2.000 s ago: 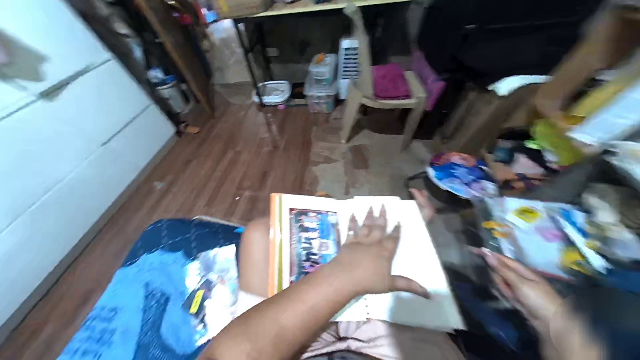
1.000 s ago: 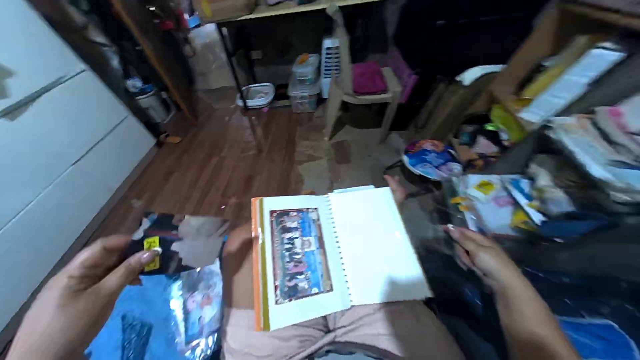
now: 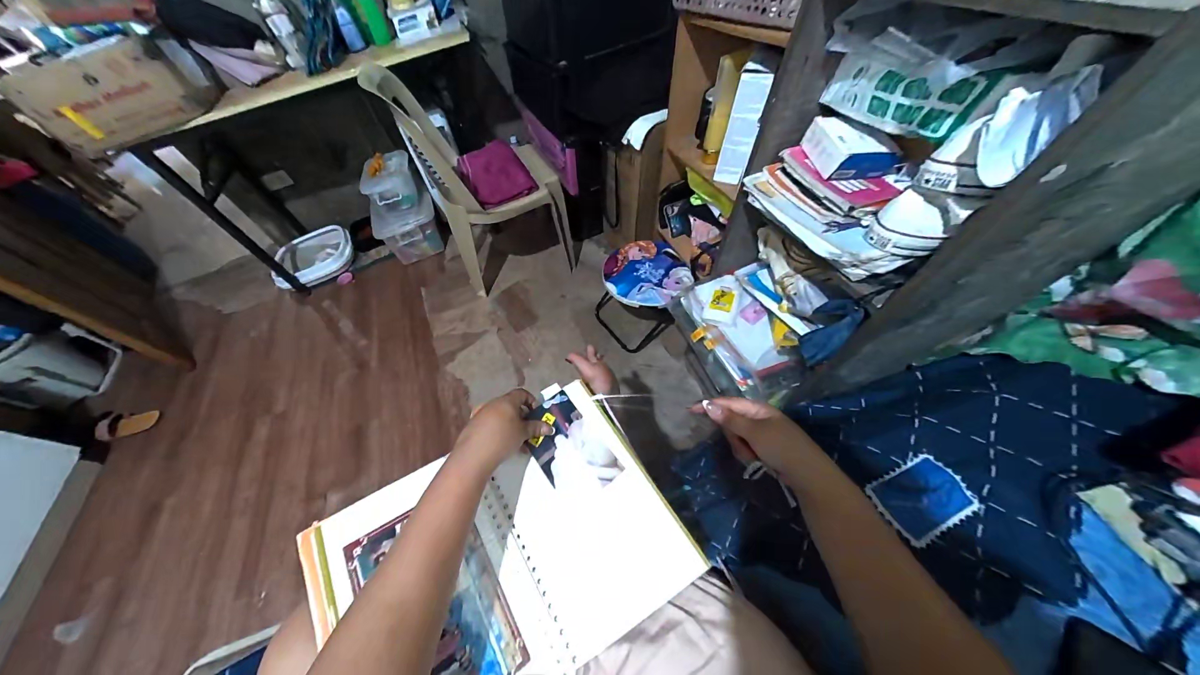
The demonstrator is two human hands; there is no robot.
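A spiral-bound album with white pages (image 3: 600, 562) lies open on my lap. My left hand (image 3: 502, 427) grips a dark photo with a yellow mark (image 3: 572, 441) at the upper corner of the right page. A framed-looking group photo (image 3: 380, 548) on the left page is partly hidden under my left forearm. Just right of the album, my right hand (image 3: 750, 431) pinches a thin white strip or string (image 3: 626, 397) that stretches toward the page's top corner. Toes of a bare foot (image 3: 592, 368) show beyond the album.
A beige plastic chair (image 3: 469, 178) with a magenta cloth and a round folding stool (image 3: 647, 274) stand ahead. At right are cluttered shelves (image 3: 844, 206) and a dark blue stitched cloth (image 3: 900, 412). A white basin (image 3: 316, 255) sits under the table (image 3: 309, 86).
My left hand has brought the dark photo from the left side, over the blue cloth, to the album's right page. The view has swung to the right.
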